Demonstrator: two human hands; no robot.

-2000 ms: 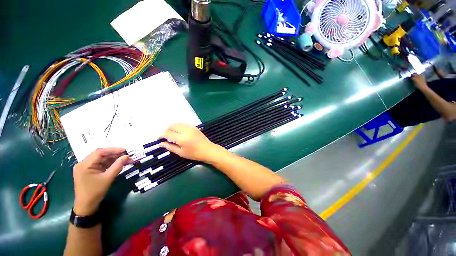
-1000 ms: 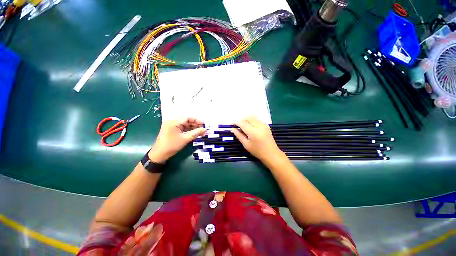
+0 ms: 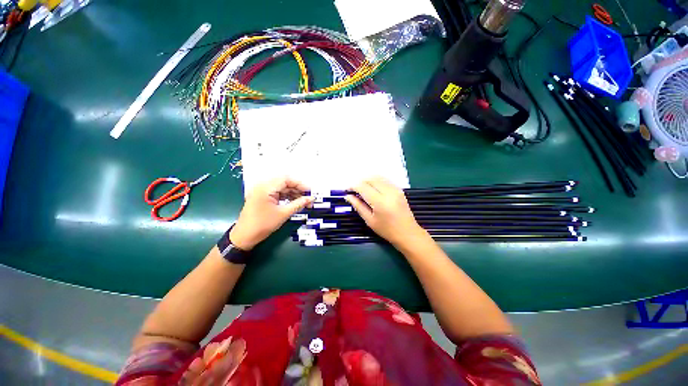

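Note:
Several long black sleeved cables (image 3: 490, 213) lie side by side in front of me, with small white tips at their right ends. White labels (image 3: 309, 235) show near their left ends. My left hand (image 3: 273, 212) pinches the left end of the top cable between thumb and fingertips. My right hand (image 3: 382, 209) holds the same cable a little to the right, with the fingers over it. The fingers partly hide the cable end. A white paper sheet (image 3: 324, 139) with faint drawn lines lies behind and partly under my hands.
Red-handled scissors (image 3: 167, 199) and a steel ruler (image 3: 161, 81) lie left. A coiled wire bundle (image 3: 219, 79) lies behind the paper. A heat gun (image 3: 471, 87), more black cables (image 3: 603, 136), a blue bin (image 3: 600, 58) and a fan (image 3: 671, 102) are right.
The view has turned from its angled position two seconds ago to face the bench straight on. Over the last second both hands stay nearly in place at the top cable's left end.

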